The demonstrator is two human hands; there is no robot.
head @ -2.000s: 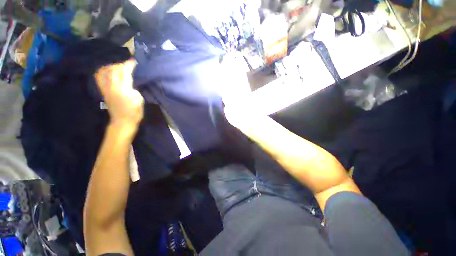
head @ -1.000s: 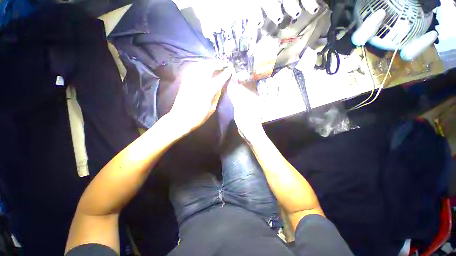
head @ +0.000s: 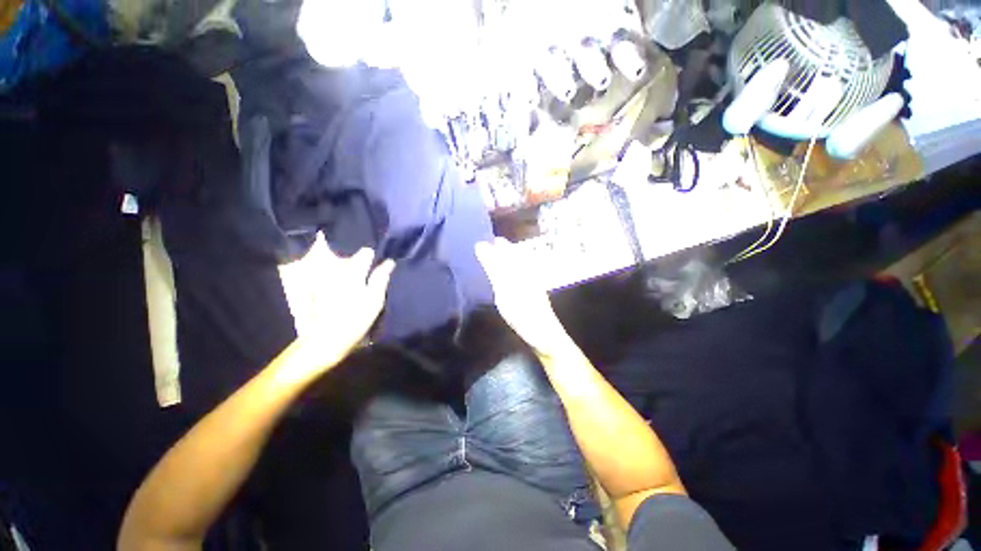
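A navy garment (head: 414,215) lies spread in front of the machine and hangs over the table edge towards my lap. It looks purplish under the lamp. My left hand (head: 331,291) rests on the cloth at its left side, fingers spread and thumb apart. My right hand (head: 514,291) is at the cloth's right edge, close to the table's front edge. Glare hides whether its fingers pinch the cloth. The overlock machine (head: 554,81) stands beyond the cloth, its needle area lost in bright glare.
A dark garment pile (head: 86,291) with a pale strip is on the left. More dark cloth (head: 731,398) lies low on the right. Black-handled scissors (head: 680,167), a dark strap (head: 624,221) and a small fan (head: 812,70) are on the right. A clear plastic bag (head: 697,291) hangs below the edge.
My hands have moved apart and back from the needle area. My left hand has opened and moved left. The cloth now lies more spread out between them.
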